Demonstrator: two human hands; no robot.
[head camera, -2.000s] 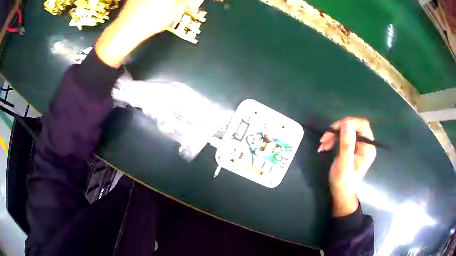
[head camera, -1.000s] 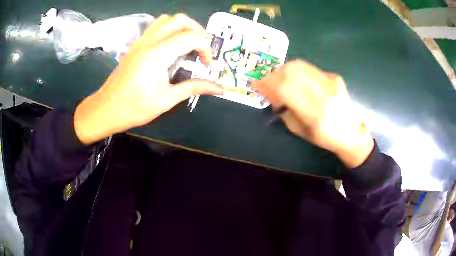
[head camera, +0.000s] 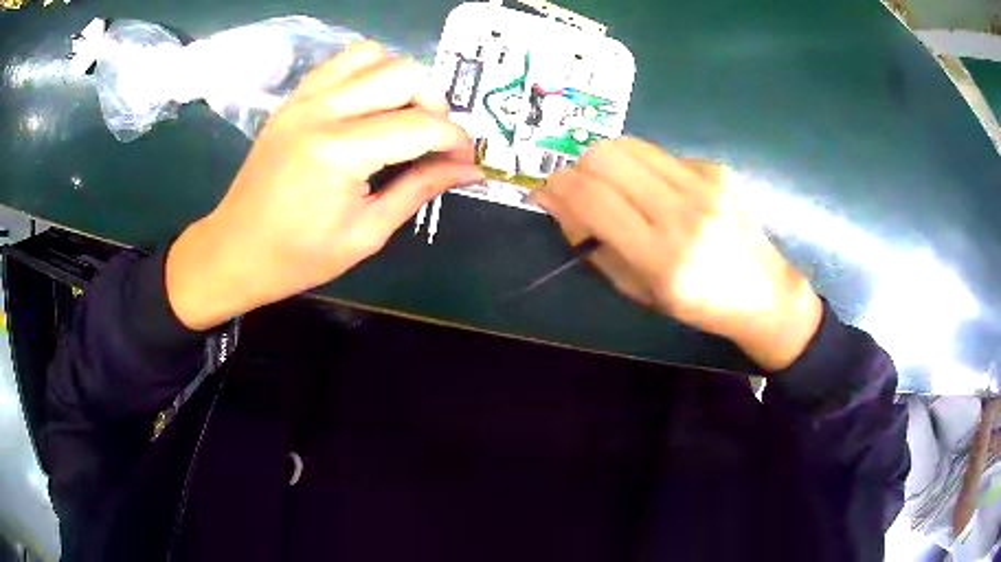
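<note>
The open white socket housing (head camera: 461, 49) lies on the dark green bench, with a green circuit board (head camera: 573, 141) and thin green, red and blue wires inside. A gold contact strip (head camera: 510, 177) lies along its near edge. My left hand (head camera: 329, 181) pinches the strip's left end at the near left corner. My right hand (head camera: 670, 231) has its fingertips at the strip's right end and also holds a slim dark pointed tool (head camera: 554, 272), its tip pointing down-left, away from the housing. Thin white tails (head camera: 428, 217) stick out below the left corner.
A clear plastic bag (head camera: 236, 77) with white cord lies left of the housing on the bench (head camera: 768, 99). Another gold strip (head camera: 560, 14) lies at the housing's far edge. Gold pieces show at the top left corner. A black bin (head camera: 66, 280) is at the lower left.
My left hand has come from the gold pieces to the housing. My right hand has moved left onto the near edge. The housing appears higher in view, and a strip now shows along its near edge.
</note>
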